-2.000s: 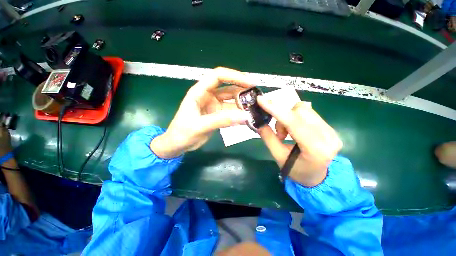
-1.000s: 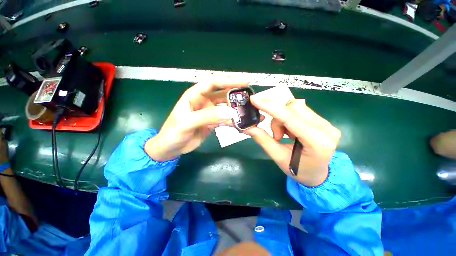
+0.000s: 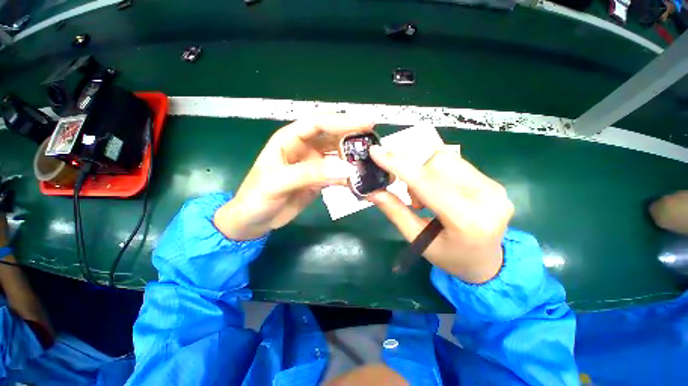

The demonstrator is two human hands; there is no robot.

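A watch body (image 3: 365, 167), a small rounded-square black unit with a shiny rim and pale and metallic parts inside, is held between both hands above the sheets. My left hand (image 3: 290, 177) grips its left side with thumb and fingers. My right hand (image 3: 445, 200) holds its right side, with the thumb or a finger at the upper inner part. Dark tweezers (image 3: 419, 246) are tucked in my right hand, their end sticking out below the palm; the rest is hidden. White sticker sheets (image 3: 343, 204) lie on the green worktop behind and under the hands.
A black box with cables (image 3: 121, 130) and a brown-tan ring (image 3: 54, 167) are in a red tray (image 3: 136, 185) at left. Waiting units (image 3: 403, 76) lie beyond the white edge rail (image 3: 249, 108). A grey post (image 3: 630, 92) stands at right. Other people's arms show at both sides.
The dark tool in my right hand has swung so its lower end points further left. Both hands still hold the watch body. The waiting units have shifted left in view.
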